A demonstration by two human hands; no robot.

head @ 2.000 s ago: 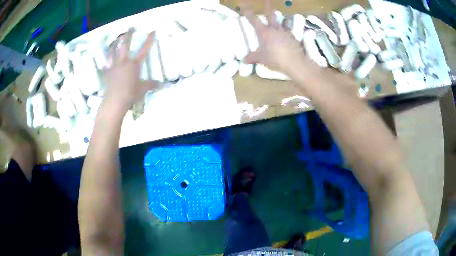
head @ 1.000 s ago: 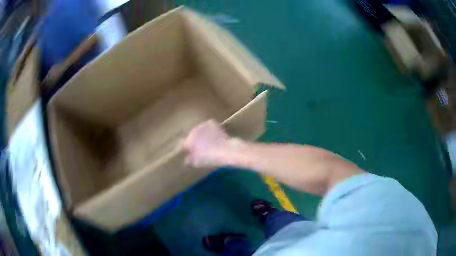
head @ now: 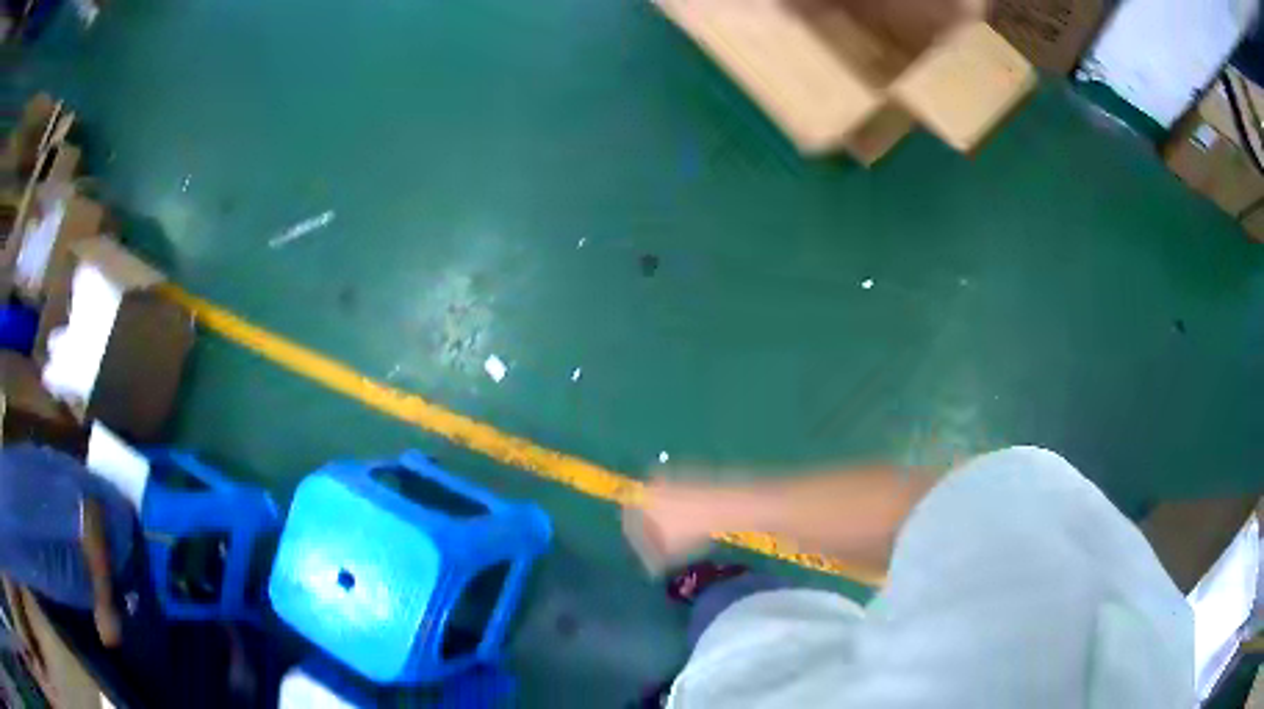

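My right hand (head: 668, 524) is low and just right of centre, blurred, with the arm reaching in from the right. No object shows in it, but the blur hides its finger shape. An open brown carton (head: 818, 97) is at the top edge, partly cut off, with flaps turned outward. It is well apart from my right hand. My left hand is not in view.
Blue stools (head: 361, 568) stand at the lower left beside a seated person (head: 63, 533). More cartons (head: 146, 353) line the left edge. A yellow line (head: 458, 427) crosses the green floor (head: 582, 180). Other boxes (head: 1220, 173) are at the upper right.
The view has swung away from the bench. My right hand held a large carton's edge and is now away from any carton. Whether the carton at the top is the same one is unclear.
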